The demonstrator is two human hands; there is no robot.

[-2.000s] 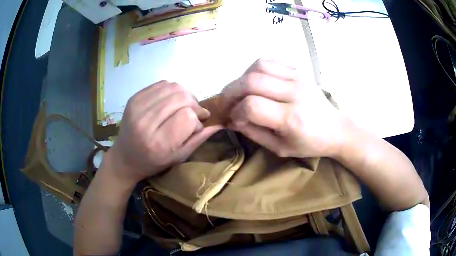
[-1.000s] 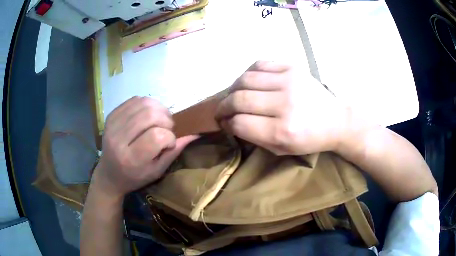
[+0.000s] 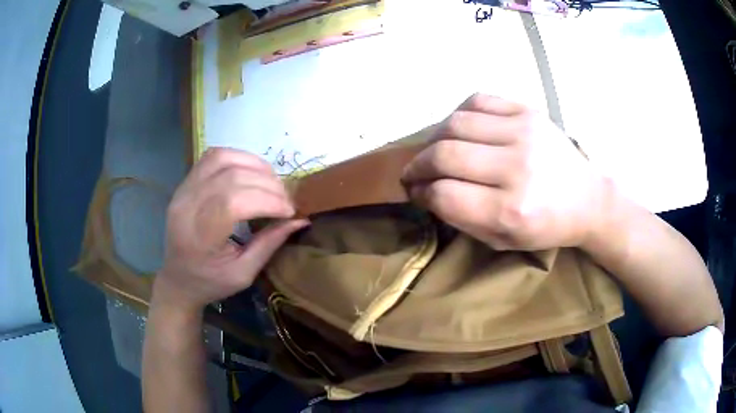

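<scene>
A brown fabric bag (image 3: 500, 298) lies across my lap and the table edge. A smooth reddish-brown leather trim strip (image 3: 353, 185) runs along its top edge between my hands. My left hand (image 3: 230, 226) pinches the strip's left end between thumb and fingertips. My right hand (image 3: 500, 173) is closed on the strip and the panel's top edge at the right; its fingertips are partly hidden. A pale tan binding (image 3: 395, 292) with a frayed end bends down across the panel. A narrow strap (image 3: 609, 363) hangs at lower right.
A white work board (image 3: 323, 105) lies behind the bag, with loose thread ends (image 3: 292, 158) near the strip. A yellow-brown guide with a pink-red strip (image 3: 323, 47) is at upper left, below the cut-off machine head (image 3: 165, 12). Snips (image 3: 542, 6) lie at the top edge. A brown loop piece (image 3: 97, 234) is left.
My hands have moved apart along the strip, so more of it shows between them. My left fingers have opened from a fist into a pinch. The view has shifted.
</scene>
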